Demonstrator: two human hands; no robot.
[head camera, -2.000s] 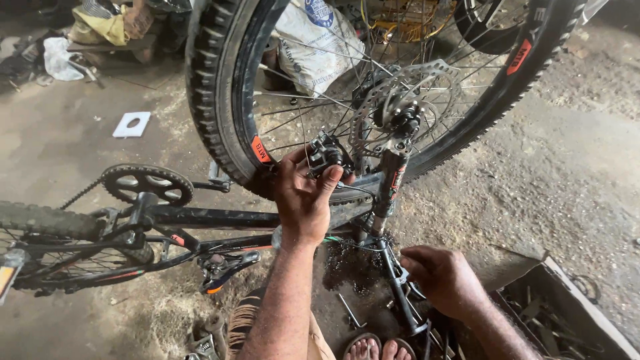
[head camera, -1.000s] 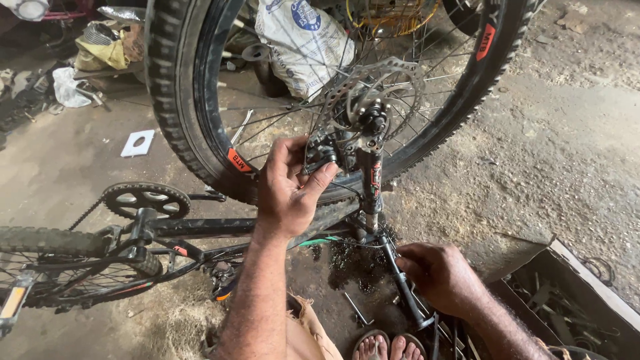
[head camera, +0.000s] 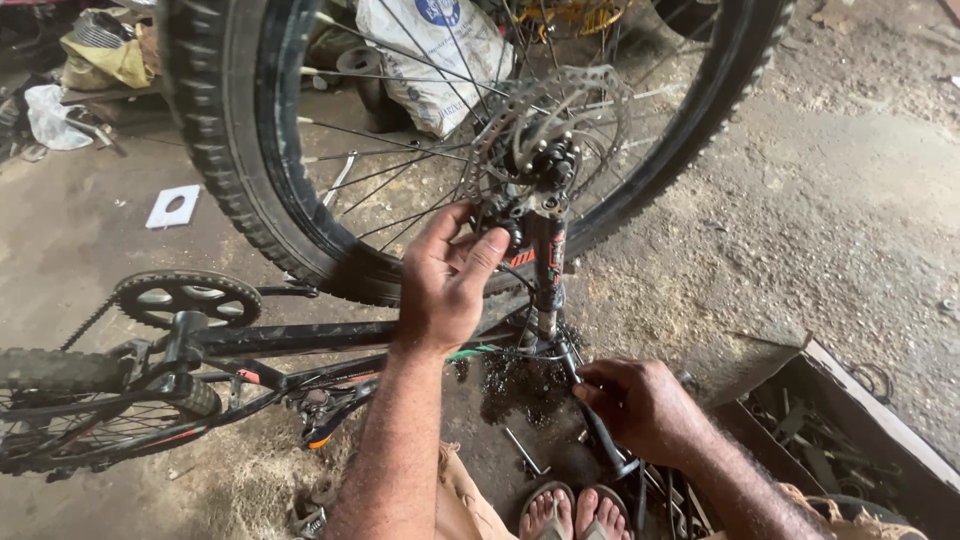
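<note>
A bicycle lies upside down, its front wheel (head camera: 225, 172) raised toward me. My left hand (head camera: 450, 281) grips a black disc brake caliper (head camera: 501, 217) between thumb and fingers, at the lower edge of the slotted brake rotor (head camera: 615, 112) and beside the fork leg (head camera: 550, 255). My right hand (head camera: 637, 405) is at the black handlebar (head camera: 592, 420), its fingertips against or just beside the bar; whether they hold anything is hidden. The chainring (head camera: 187, 292) is at the left, with the rear tyre (head camera: 60, 371) past it.
An open box (head camera: 885, 420) of metal parts and tools stands at the lower right. A hex key (head camera: 525, 450) lies on the floor near my sandalled feet (head camera: 551, 510). Behind the wheel are a white sack (head camera: 442, 67) and a spanner (head camera: 341, 176). A white square plate (head camera: 172, 207) lies left.
My left hand still holds the caliper, which now sits closer against the fork leg and rotor than two seconds ago. My right hand stays by the handlebar.
</note>
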